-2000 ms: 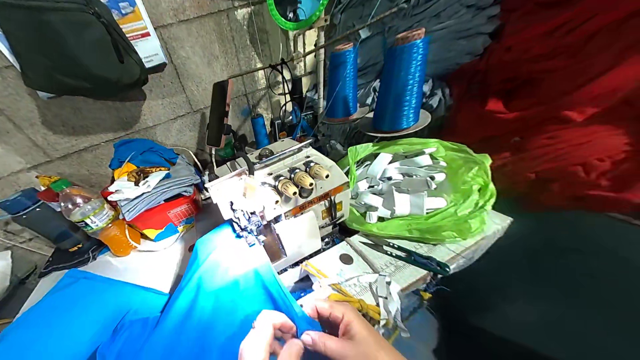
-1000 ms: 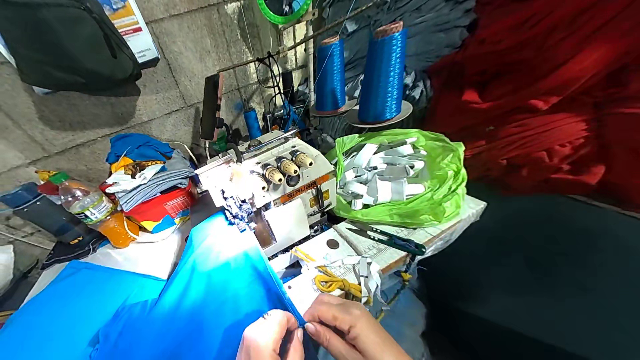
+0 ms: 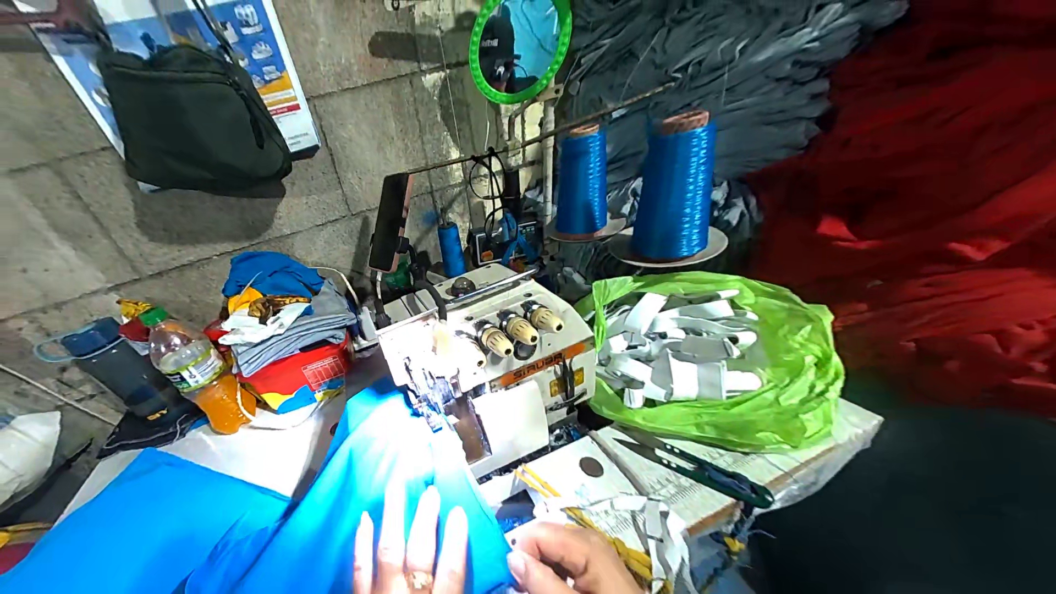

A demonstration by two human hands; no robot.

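Note:
Bright blue fabric (image 3: 330, 511) runs from the presser foot area of a Siruba overlock sewing machine (image 3: 487, 355) down toward me. Flat on this fabric, in front of the needle area, lies my left hand (image 3: 412, 544), its fingers spread and a ring on one. My right hand (image 3: 569, 561) pinches the fabric's right edge between thumb and forefinger. The machine's lamp lights the cloth strongly. White and yellow strips (image 3: 652, 528) lie just beyond my right hand.
A green plastic bag (image 3: 792, 396) of white elastic pieces and thread snips (image 3: 701, 474) lie right of the machine. Blue thread cones (image 3: 675, 190) stand behind. On the left are an orange drink bottle (image 3: 198, 375), a dark bottle (image 3: 124, 371) and a red container (image 3: 305, 371) of folded cloth.
My left hand has left the fabric's right edge, where it pinched beside my right hand, and now lies spread on the cloth to the left. My right hand still holds the edge.

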